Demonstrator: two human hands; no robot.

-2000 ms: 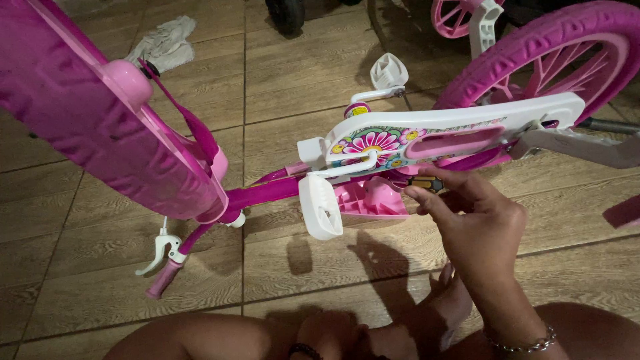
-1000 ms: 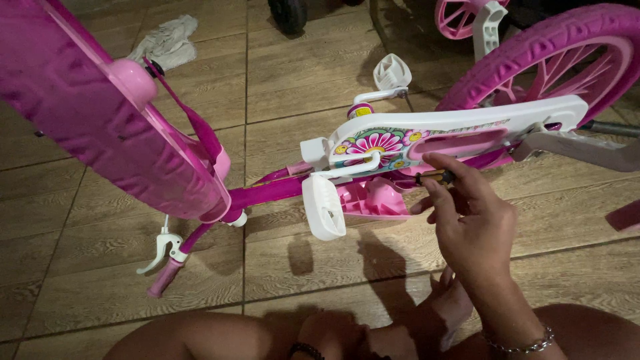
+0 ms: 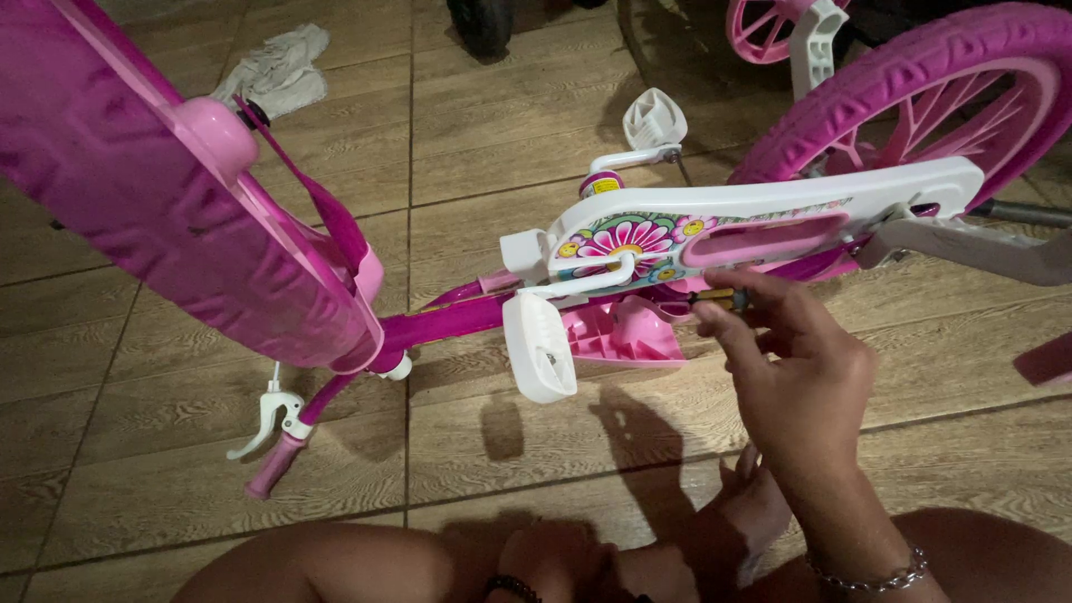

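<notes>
A child's bicycle with a magenta frame [image 3: 452,320] lies upside down or on its side on the floor. My right hand [image 3: 791,360] pinches a small screwdriver [image 3: 718,299] with a black and yellow handle, its shaft pointing left at the frame below the white chain guard [image 3: 754,197]. Under the frame sits a pink plastic part [image 3: 628,335]. A white pedal [image 3: 540,347] is left of it; another pedal [image 3: 655,120] stands beyond the guard. My left hand [image 3: 553,561] rests low at the bottom edge, dim, wearing a dark beaded bracelet; its fingers are hard to make out.
The large front tyre [image 3: 167,209] fills the left side. A white brake lever [image 3: 272,419] and pink grip [image 3: 275,466] touch the tiled floor. The rear wheel [image 3: 904,100] is at the upper right, near a training wheel [image 3: 758,29]. A white cloth [image 3: 280,71] lies behind.
My right hand stays near the frame below the chain guard, its fingers shifting on the screwdriver. The bicycle has not plainly moved.
</notes>
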